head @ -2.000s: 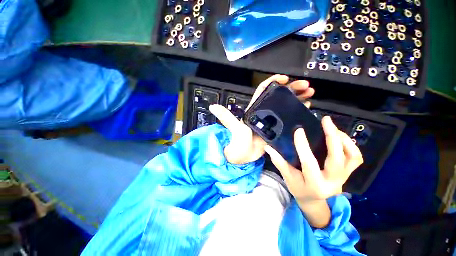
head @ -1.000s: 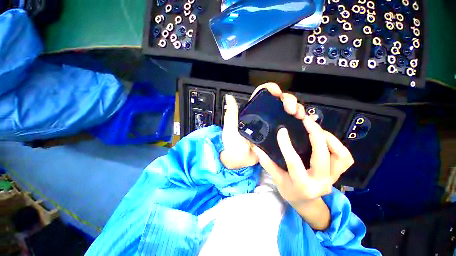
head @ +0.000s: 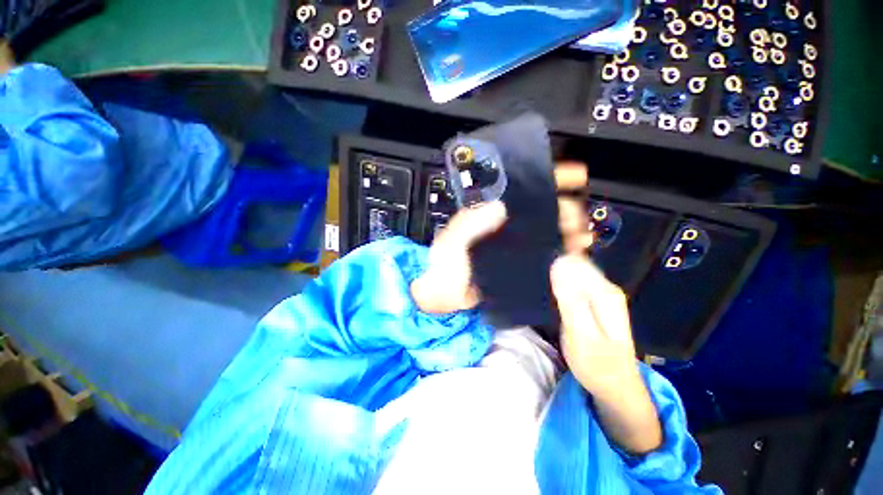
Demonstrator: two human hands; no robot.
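Observation:
A dark phone unit (head: 518, 222) is held upright between my hands, its back with the camera area at the upper left. One gold ring shows in that area. My left hand (head: 460, 253) grips its left edge, thumb near the camera area. My right hand (head: 593, 290) is on its right edge, fingers blurred. Below lies the black work tray (head: 750, 242). Its left slots hold open phones with white-printed parts (head: 384, 198). A phone with two gold-ringed camera holes (head: 668, 280) lies in the right slot, and another ringed one is partly behind my right hand.
Beyond is a black parts tray (head: 484, 108) with many ringed camera covers (head: 765, 92) and shiny blue phone-size sheets (head: 513, 43). At left are another person's blue sleeve (head: 106, 179) and a blue plastic frame or stool (head: 261, 208). A black tray (head: 794, 454) is low at right.
The phone has turned from slanted to nearly upright and moved up a little. A gold ring now shows in its camera area. My right hand has shifted from across its back to its right edge.

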